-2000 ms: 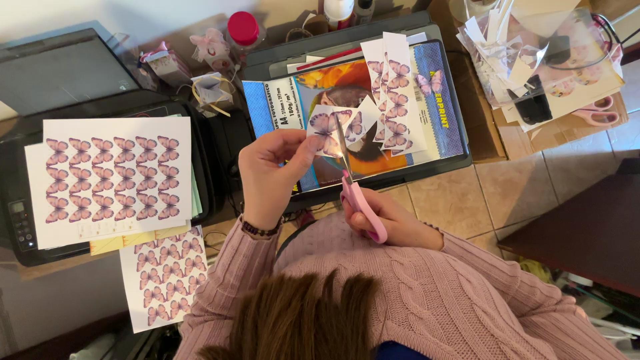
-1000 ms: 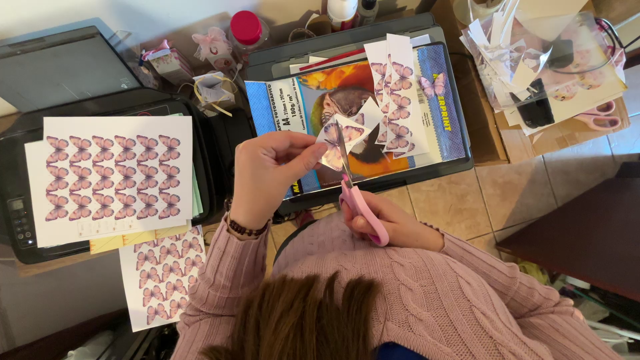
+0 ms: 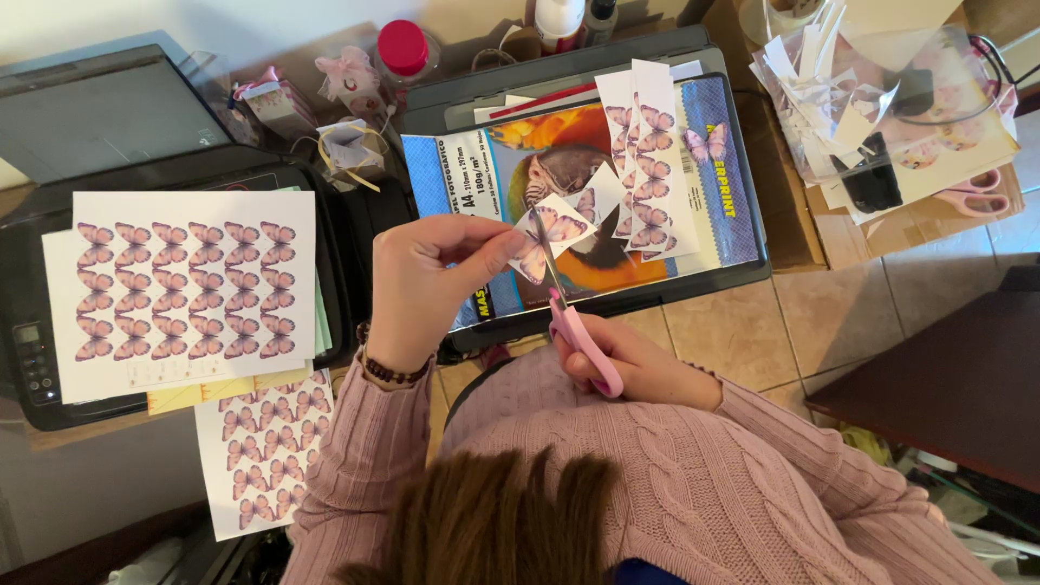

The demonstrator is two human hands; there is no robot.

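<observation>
My left hand pinches a small piece of white paper printed with a pink butterfly between thumb and fingertips. In my right hand are pink-handled scissors, whose blades lie across the butterfly piece. Under and behind them a photo paper pack with a parrot picture rests on a dark grey tray. On the pack lie strips of printed butterflies, a small paper piece with part of a butterfly and a single cut-out butterfly.
Butterfly sheets cover the black printer at left; another sheet hangs below. A red-lidded jar and bottles stand behind. At right, a clear plastic bag with paper scraps and a second pair of pink scissors lie on a cardboard box.
The butterfly piece in my left hand has turned and now lies at a different angle to the blades. Both hands stay in about the same place.
</observation>
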